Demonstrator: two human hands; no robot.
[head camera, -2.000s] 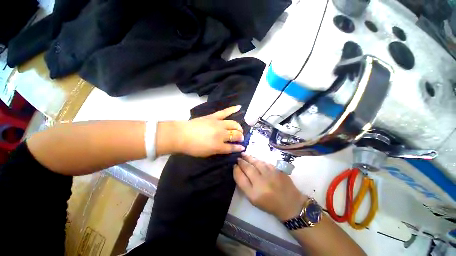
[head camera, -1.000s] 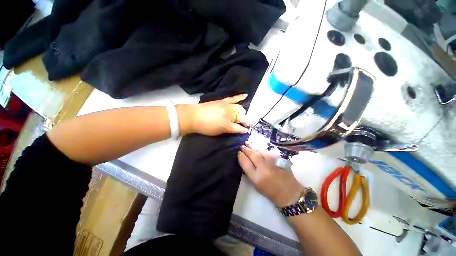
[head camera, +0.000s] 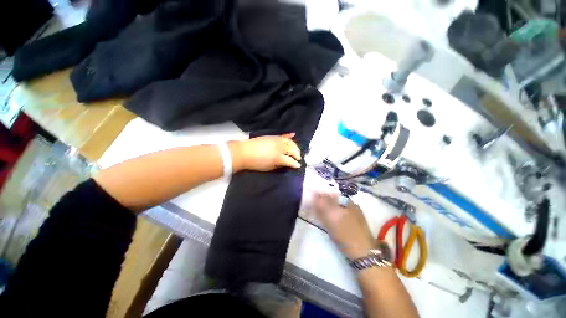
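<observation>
A black garment section, perhaps a sleeve (head camera: 257, 217), lies flat over the table's front edge, its right edge at the needle area (head camera: 326, 171). The rest of the dark jacket (head camera: 180, 68) is heaped behind it. My left hand (head camera: 270, 153) lies on the cloth, fingertips at its edge beside the needle area; whether it grips cannot be told. My right hand (head camera: 335, 214) is blurred, right of the cloth and in front of the sewing machine head (head camera: 397, 130). What its fingers do cannot be made out.
Scissors (head camera: 413, 251) with one red and one orange-yellow loop lie right of my right wrist. A brown cardboard box (head camera: 139, 267) stands left of my lap. The white table's front edge (head camera: 180, 223) runs below my left forearm. Machine parts are at the far right.
My right hand has moved off the cloth edge, slightly right and down. My left hand stays on the cloth. The view has shifted, showing more of the machine's right side.
</observation>
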